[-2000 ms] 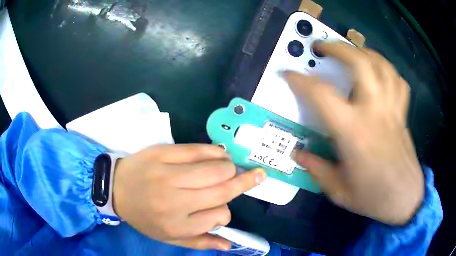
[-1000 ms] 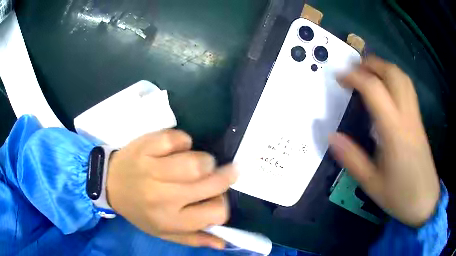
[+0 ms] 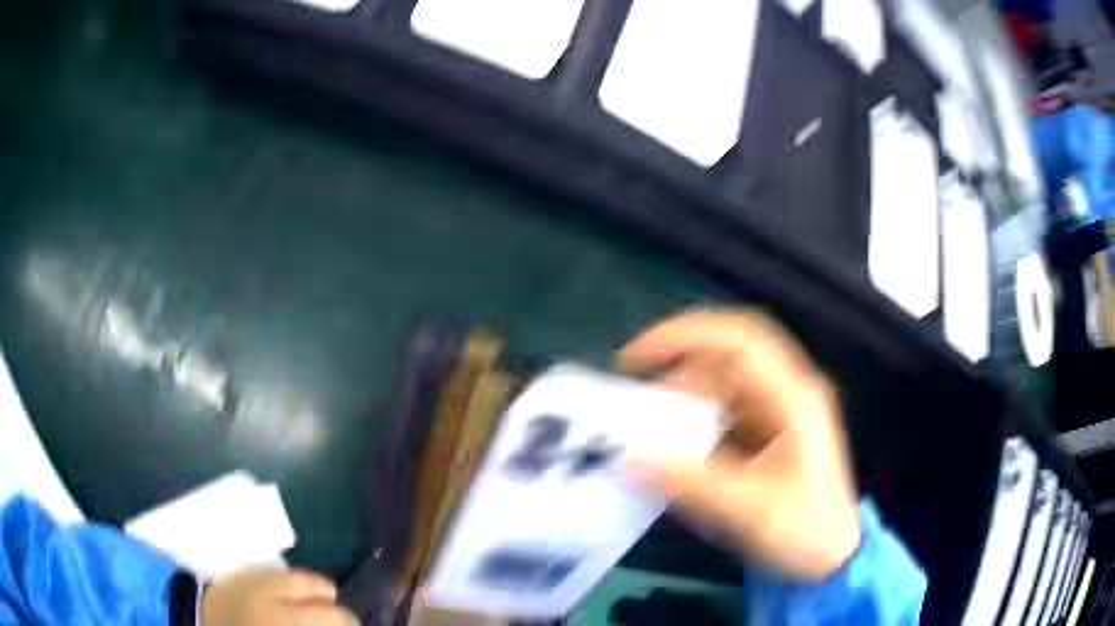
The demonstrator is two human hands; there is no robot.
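Observation:
My right hand (image 3: 752,446) grips a white smartphone (image 3: 514,508) by its upper edge and holds it tilted over the fixture. The phone is blurred; dark camera spots show near the top and a dark smudge of print near the bottom. The dark fixture (image 3: 397,452) shows its tan cushion (image 3: 455,428) left of the phone. The mint-green template (image 3: 703,589), with a dark cut-out, lies below my right hand. My left hand (image 3: 275,599) is cut off by the bottom edge; its fingers are mostly hidden. White liner (image 3: 220,526) lies just above it.
A black tray (image 3: 807,184) with white phones (image 3: 685,73) in pockets spans the back. More phones (image 3: 1009,526) stand in a row at the lower right. A white ring-shaped roll (image 3: 1036,308) is at the right, and a person's blue sleeve (image 3: 1078,147) at the upper right.
My right hand has gripped the phone and lifted it off the fixture. The template has come off the phone and lies aside. The view has swung right, bringing the trays in; my left hand sits lower.

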